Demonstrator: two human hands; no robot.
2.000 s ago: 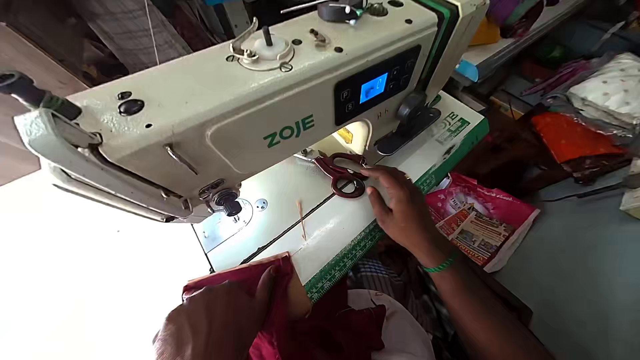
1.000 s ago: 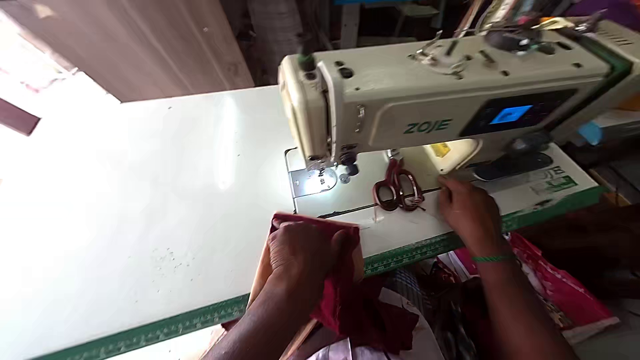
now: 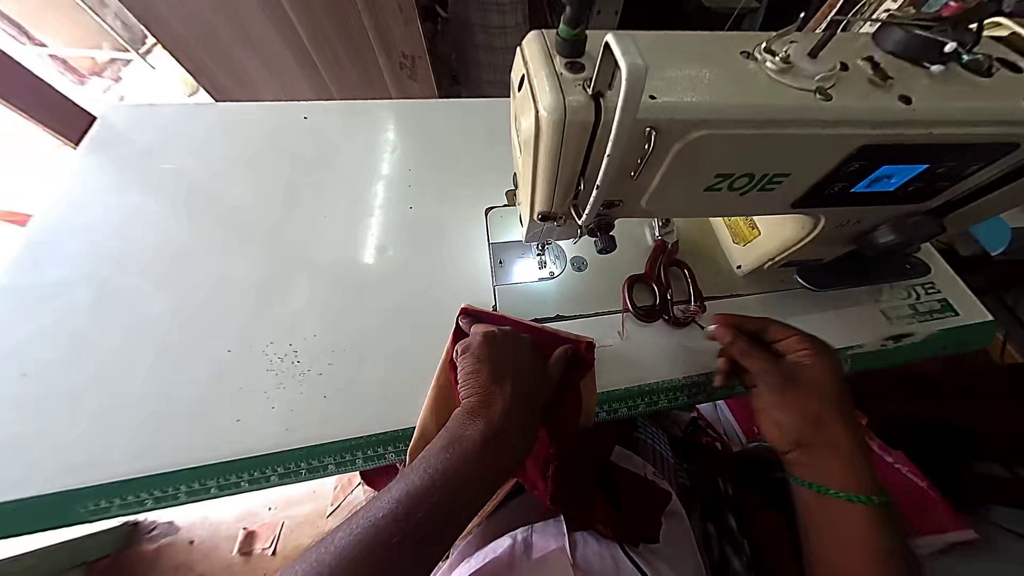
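Observation:
My left hand (image 3: 500,372) presses maroon fabric with a tan edge (image 3: 588,384) onto the front of the white sewing table, its fingertips on the cloth; whether it also grips a fold I cannot tell. My right hand (image 3: 776,368) hovers above the table's front edge, thumb and forefinger pinched at a small thin dark item (image 3: 701,326) too small to name. Just left of those fingertips lie maroon-handled scissors (image 3: 662,288), their blades partly hidden under the arm of the Zoje sewing machine (image 3: 720,120). The lit presser foot (image 3: 542,256) stands beyond the cloth, apart from it.
The white tabletop (image 3: 240,240) stretches left, with dark specks on it. A green measuring tape strip (image 3: 320,460) runs along its front edge. Dark scissors or a similar tool (image 3: 928,40) rest on the machine's top. A pink printed bag (image 3: 904,488) lies below at the right.
The view has swung left. My right hand, earlier touching the scissors' handles, is now off them to the right. My left hand remains on the maroon fabric.

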